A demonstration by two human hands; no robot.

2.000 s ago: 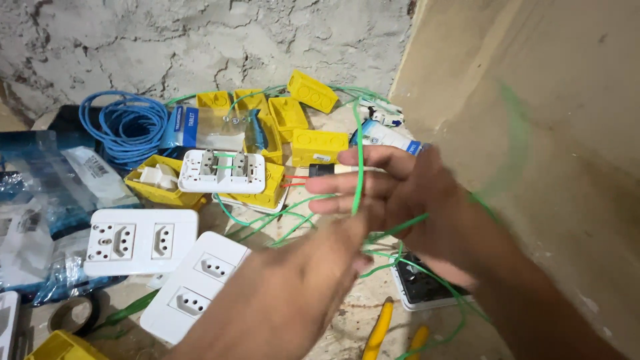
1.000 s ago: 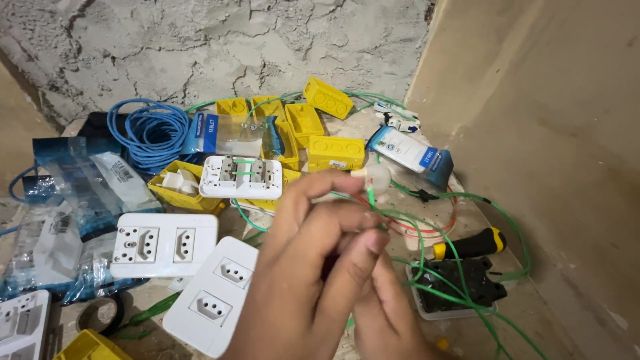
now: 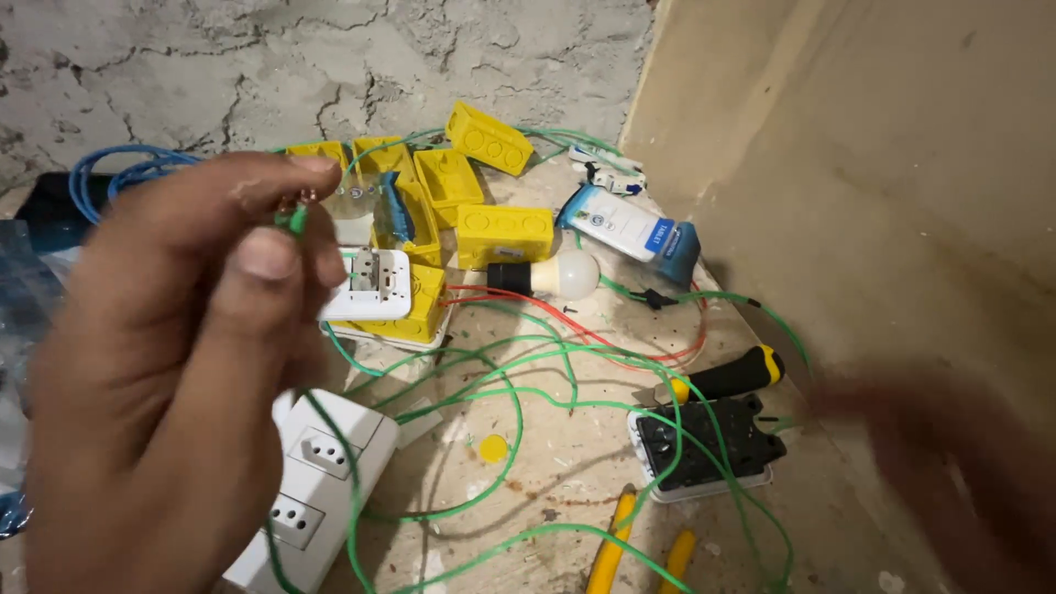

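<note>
Close to the camera at the left, my left hand [image 3: 173,355] pinches the stripped copper ends of green wires [image 3: 293,216] between thumb and forefinger. Green wire [image 3: 516,412] loops across the tabletop. My right hand [image 3: 916,462] is a blur at the right edge, near the black back of an outlet module [image 3: 709,441] in a white plate; its fingers cannot be made out. A black-and-yellow handled tool [image 3: 734,375] lies just behind that module. Two yellow handles [image 3: 615,540] stick up from the bottom edge.
Yellow electrical boxes [image 3: 505,235] stand at the back by a light bulb in a black socket [image 3: 565,275] and a packaged item [image 3: 623,223]. White outlet plates [image 3: 330,487] lie at centre left, with red wires [image 3: 561,313] and coiled blue cable [image 3: 124,169]. A rough wall bounds the back.
My hands were close together at the centre; now they are apart, the left nearer the camera at the left, the right at the right edge. The view has shifted.
</note>
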